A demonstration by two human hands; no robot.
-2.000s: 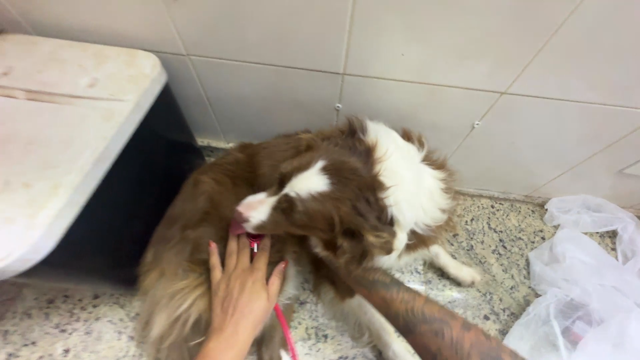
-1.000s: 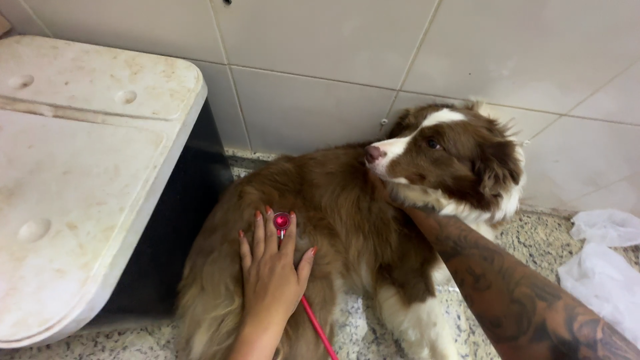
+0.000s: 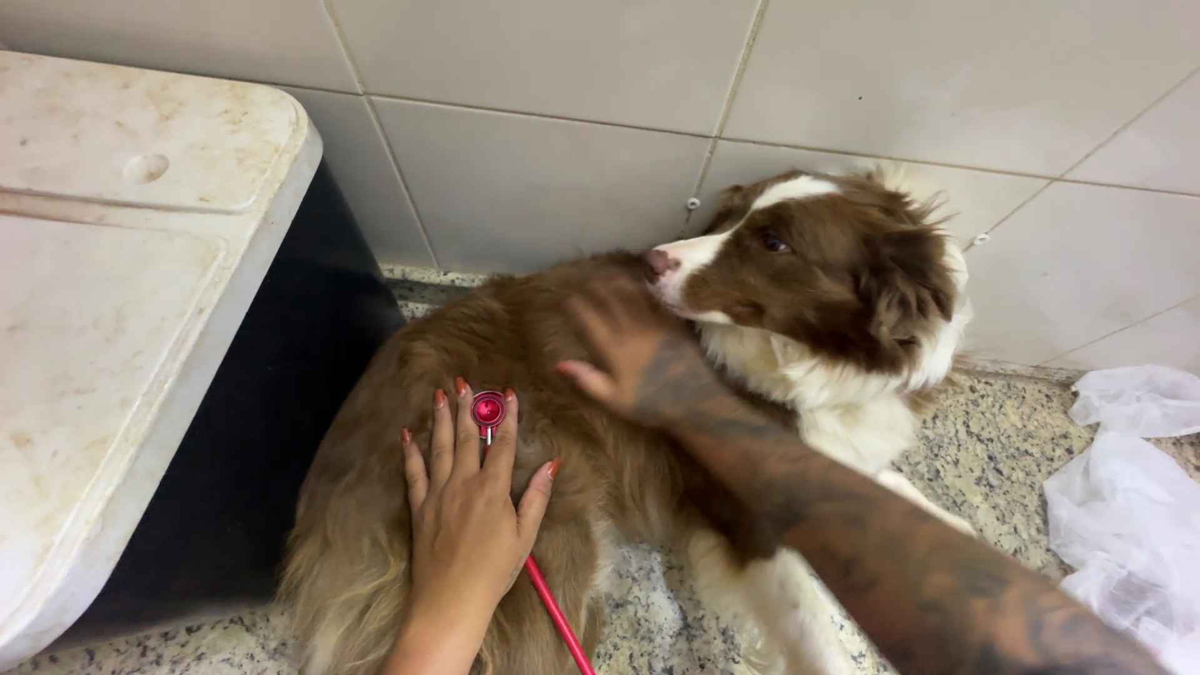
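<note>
A brown and white long-haired dog (image 3: 581, 459) lies on the speckled floor, its head raised and its muzzle pointing left. My left hand (image 3: 469, 511) rests flat on its flank, holding the red chest piece (image 3: 487, 410) of a stethoscope between two fingers against the fur. From beneath this hand the red stethoscope tube (image 3: 560, 614) runs down out of view. My right hand (image 3: 623, 347), blurred, has its fingers apart over the dog's upper back, just below the muzzle; it holds nothing visible. A tattooed forearm leads to it from the lower right.
At the left stands a dark bin with a stained white lid (image 3: 112, 309). A tiled wall (image 3: 534, 178) runs behind the dog. Crumpled translucent plastic (image 3: 1125, 516) lies on the speckled floor (image 3: 984, 450) at the right.
The dog's head has lifted away from my left hand and the chest piece. My right hand, earlier hidden beneath the dog's head and neck, now shows over its back. My left hand remains on the flank.
</note>
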